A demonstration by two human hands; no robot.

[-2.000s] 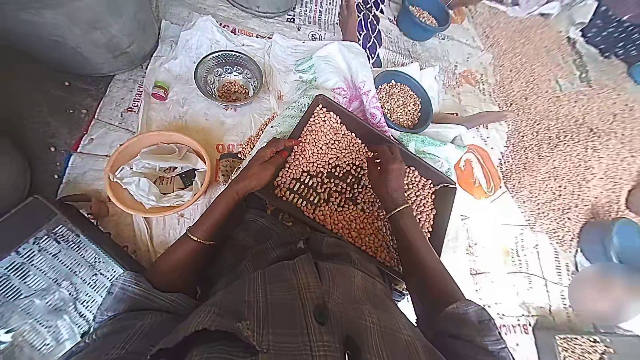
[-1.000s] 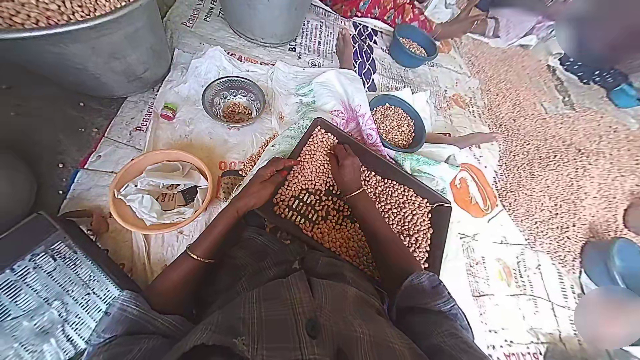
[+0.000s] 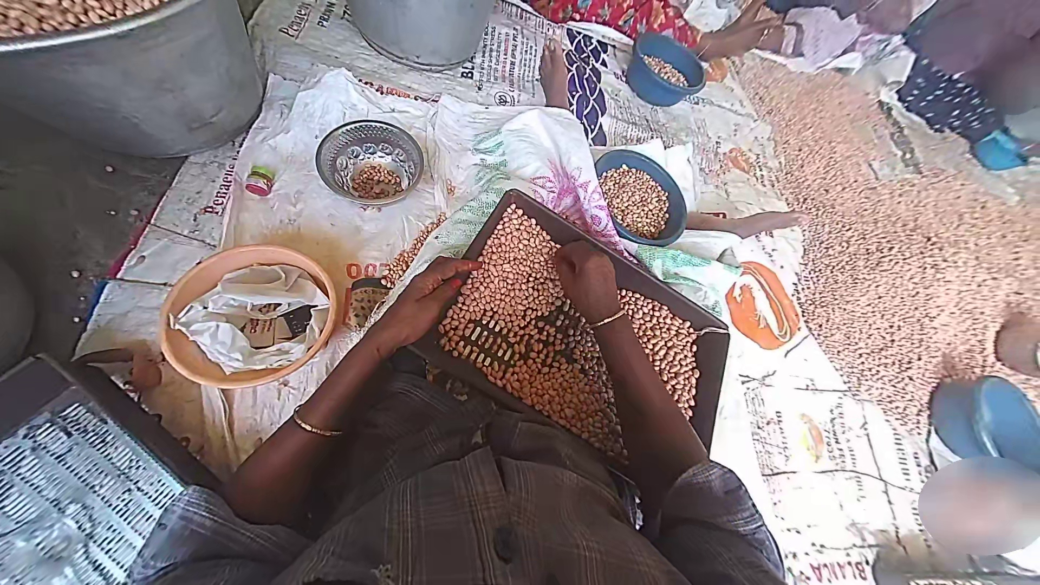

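Observation:
A dark slotted tray [image 3: 712,382] lies tilted across my lap, with peanut kernels [image 3: 520,276] spread over much of it. Slots of its base show near the left and middle. My left hand [image 3: 426,305] rests at the tray's left rim, fingertips at the kernels; whether it grips the rim cannot be told. My right hand [image 3: 587,280] is curled low over the kernels near the far rim, and its fingertips are hidden. Just beyond the tray stands a blue bowl of kernels [image 3: 635,203]. A perforated metal bowl [image 3: 370,162] holds a few more.
An orange basin [image 3: 248,317] with white plastic stands left, near another slotted tray [image 3: 81,479]. Large metal vessels [image 3: 138,89] stand at the back left. Kernels cover the ground at right [image 3: 902,244]. Other people's limbs, a bare foot [image 3: 554,73] among them, are at the back and right.
My right hand has moved from the tray's right part to its far side, then slightly back toward me. More of the slotted base was bare two seconds ago.

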